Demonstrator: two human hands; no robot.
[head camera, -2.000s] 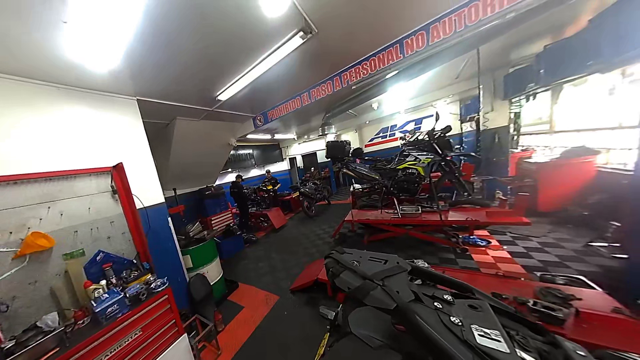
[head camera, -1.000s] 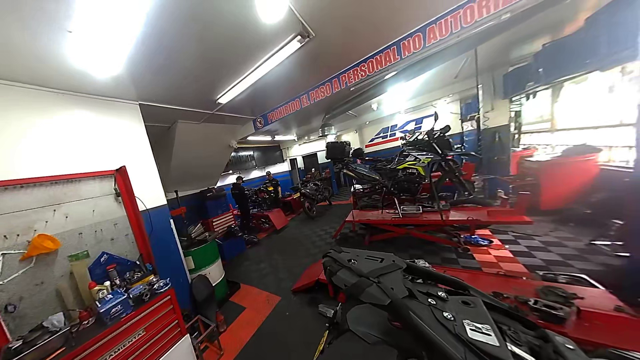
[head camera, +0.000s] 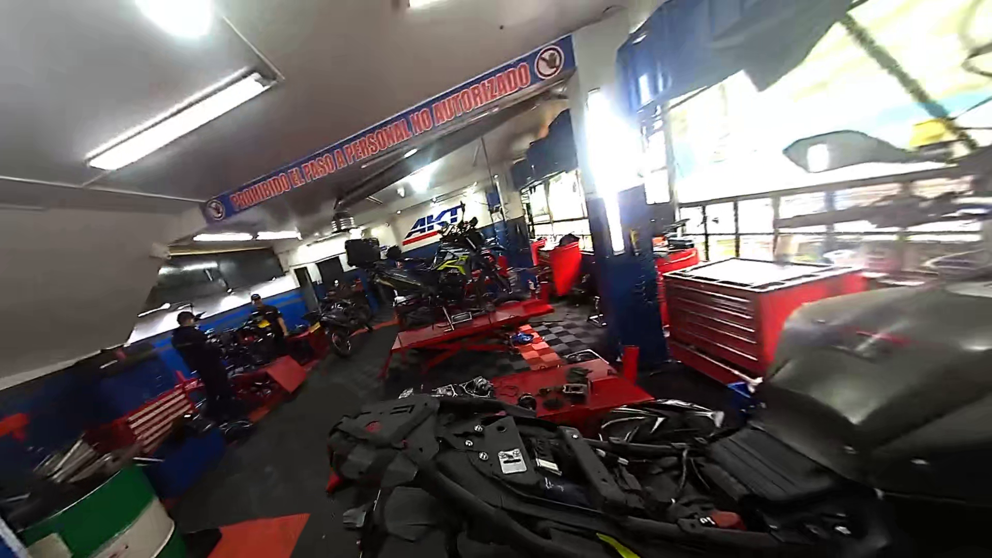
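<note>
Neither of my hands shows in the head view. Across the lower part lies a motorcycle with its seat off and its black subframe (head camera: 504, 457) and wiring uncovered; its dark fuel tank (head camera: 876, 372) fills the right side. Just behind it, a red lift table (head camera: 581, 387) bears loose metal parts. Farther back, a black and yellow-green motorcycle (head camera: 457, 267) with a top case stands upright on a raised red lift (head camera: 465, 325).
A red tool cabinet (head camera: 713, 322) stands at the right, beside a blue pillar (head camera: 628, 294). A green and white drum (head camera: 108, 519) is at the lower left. Two people in dark clothes, one here (head camera: 201, 364), stand by motorcycles at the back left.
The view has swung to the right: the tool cabinet and the fuel tank now show, and the pegboard and the tool chest at the left are out of sight.
</note>
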